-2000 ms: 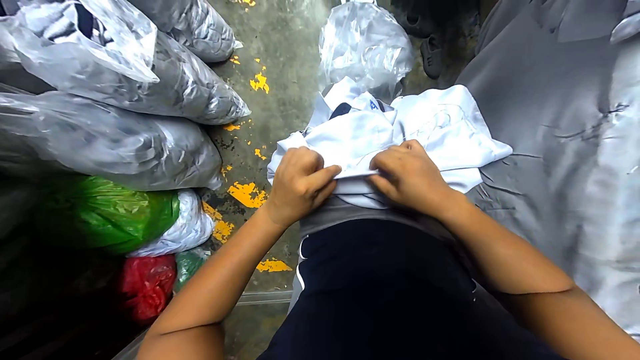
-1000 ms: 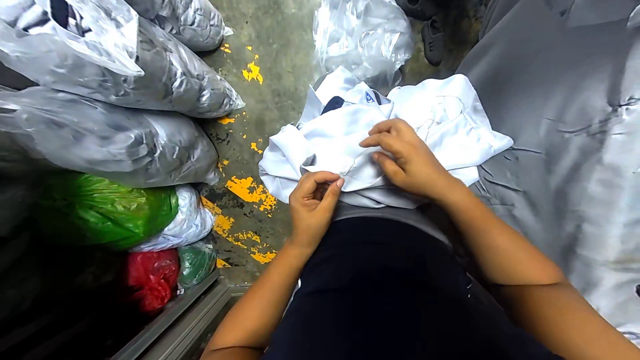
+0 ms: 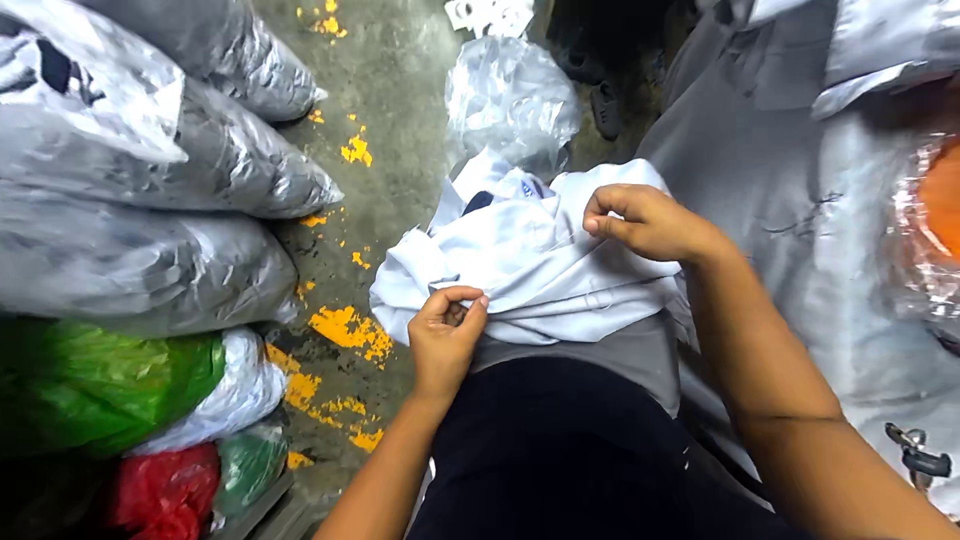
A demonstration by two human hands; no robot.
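Note:
A crumpled white garment (image 3: 517,247) with a dark patch and a small blue mark lies across my lap. At its lower left edge is my left hand (image 3: 450,330), thumb and forefinger tips pinched together; a thread between them is too fine to make out surely. Over the garment's right part my right hand (image 3: 637,221) is curled, thumb near the forefinger. Whether it holds a thread cannot be told. Loose thin threads show on the cloth near both hands.
Stuffed clear plastic bags (image 3: 135,262) line the left side, above a green bag (image 3: 127,382) and a red bag (image 3: 169,487). Ahead stands another clear plastic bag (image 3: 514,97). Grey cloth (image 3: 757,172) covers the right side, with small metal scissors or snips (image 3: 919,454) low on it.
Both hands first gripped the garment's near edge close together. They have since moved apart, my right hand lifting away to the right and my left hand ending lower left on the cloth.

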